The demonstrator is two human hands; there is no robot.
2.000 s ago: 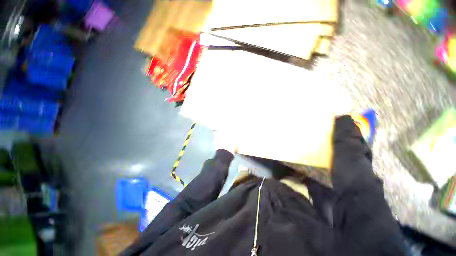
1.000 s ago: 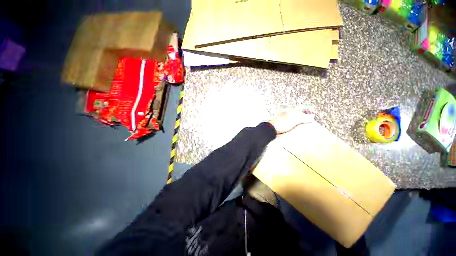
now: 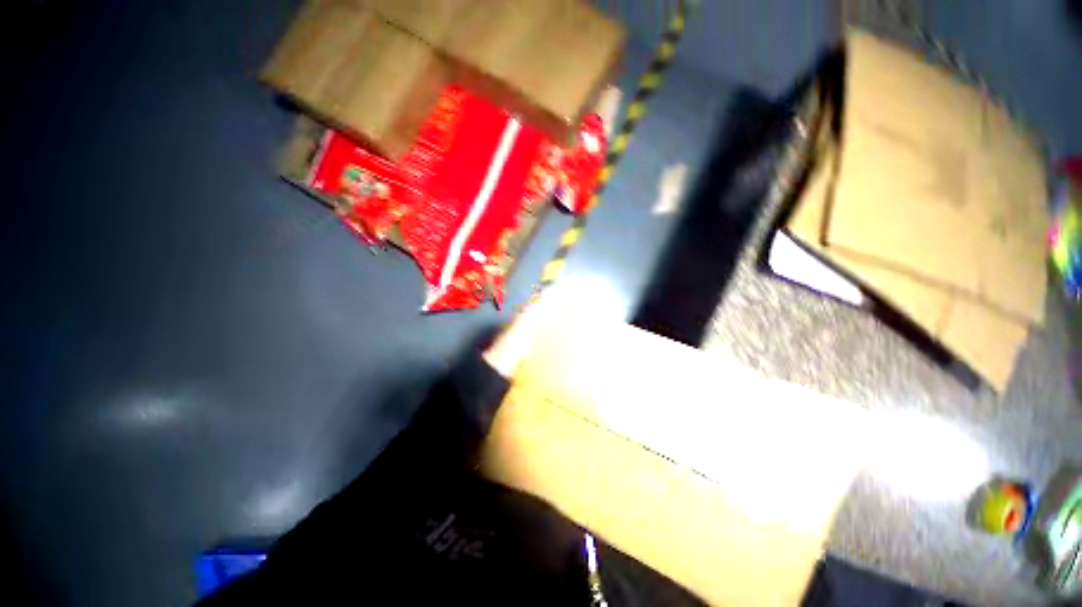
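A closed brown shipping carton [image 3: 664, 498] is held in front of my body, its upper side washed out by glare. My left hand [image 3: 513, 344] is at the carton's far left corner, gripping it; the fingers are blurred and overexposed. My right hand is not visible. The tape dispenser with its yellow-orange roll [image 3: 1004, 508] lies on the speckled bench [image 3: 771, 338] at the right.
Flat carton blanks [image 3: 937, 202] lie on the bench at the upper right. Brown cartons [image 3: 439, 53] stand low at the upper left over red printed packaging [image 3: 475, 178]. Yellow-black tape [image 3: 617, 136] runs along the floor. A green-and-white product box [image 3: 1063, 534] is at the right edge.
The view has turned toward the floor at the left. The carton has moved away from the bench's front edge toward the floor side, with my left hand still on it.
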